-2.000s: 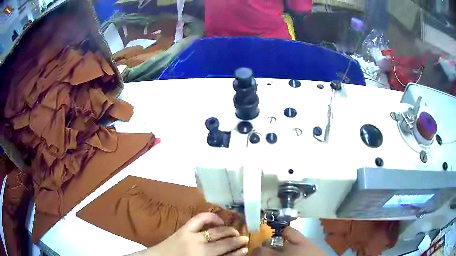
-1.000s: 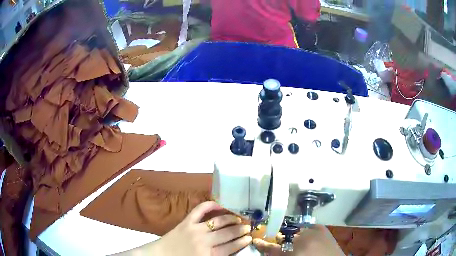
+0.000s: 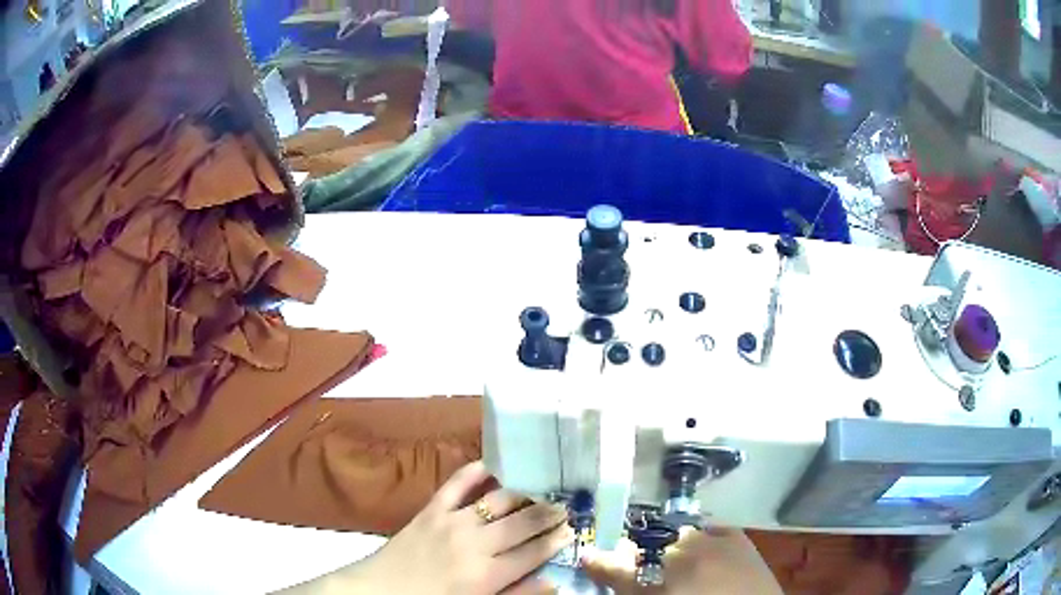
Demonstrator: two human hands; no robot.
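Observation:
A rust-brown fabric panel (image 3: pixel 367 459) with a puckered area lies flat on the white table, left of the sewing machine head (image 3: pixel 745 314). My left hand (image 3: pixel 495 540), with a ring, rests on the panel's right end, its fingertips at the needle area (image 3: pixel 582 523). My right hand (image 3: pixel 710 564) is at the needle area from the right, partly hidden under the machine head and cut off by the bottom edge. The fingertips of both hands are close together; whether the right fingers hold fabric cannot be seen.
A carton (image 3: pixel 262 110) on its side spills small rust-brown pieces (image 3: pixel 175 256) at left, over a larger panel (image 3: pixel 314 355) with a pinkish-red tip. More rust-brown cloth (image 3: pixel 844 564) lies right of the needle. A blue bin (image 3: pixel 628 174) and a person in pink (image 3: pixel 588 64) are behind.
The view has shifted. The fabric panel has moved slightly right, towards the needle. My left hand stays on it, and my right hand remains under the machine head.

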